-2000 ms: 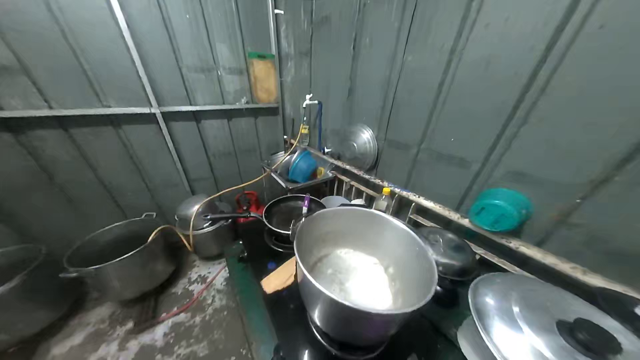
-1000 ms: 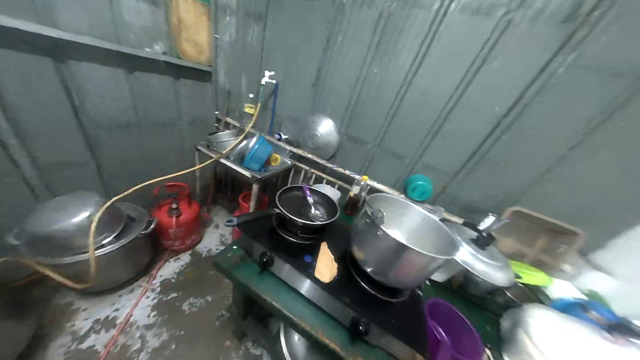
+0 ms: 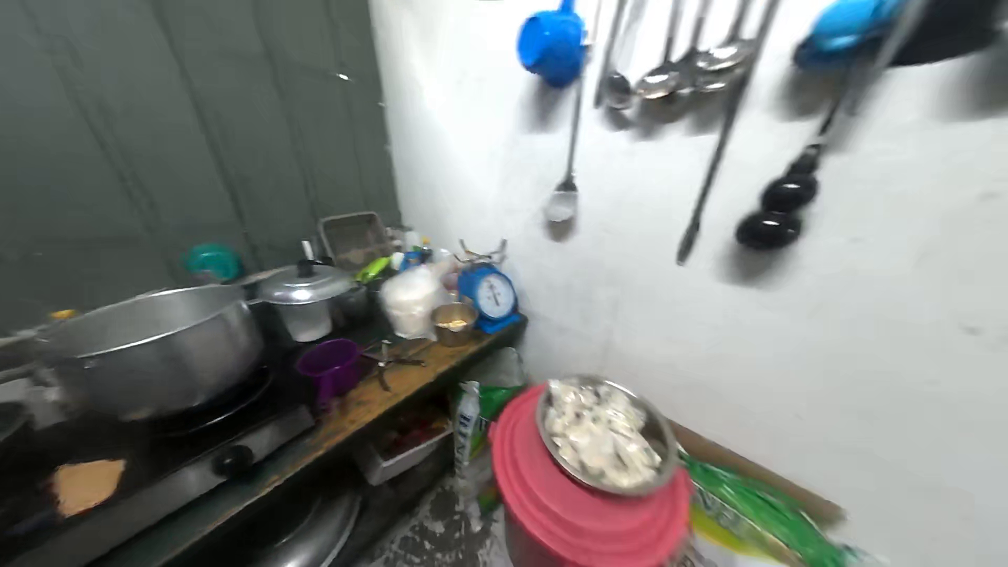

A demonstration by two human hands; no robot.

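Note:
Neither of my hands shows in the head view. A large aluminium pot (image 3: 157,354) stands on a burner of the black gas stove at the left, with a tan flat piece (image 3: 88,485) lying on the stove in front of it. To the pot's right are a lidded aluminium pot (image 3: 305,295) and a purple plastic mug (image 3: 331,366). Farther along the wooden counter stand a small metal bowl (image 3: 454,324) and a blue dial scale (image 3: 490,295). A steel bowl of white, lumpy food (image 3: 602,433) rests on the red lid of a bucket (image 3: 543,512).
Ladles (image 3: 661,81), a blue mug (image 3: 551,46) and other utensils hang on the white wall. Green plastic bags (image 3: 756,504) lie on the floor right of the bucket. Under the counter are a tray (image 3: 405,457) and a large metal vessel (image 3: 319,531).
The view has swung far to the right, from the stove corner to the white wall. No hand appears in any frame.

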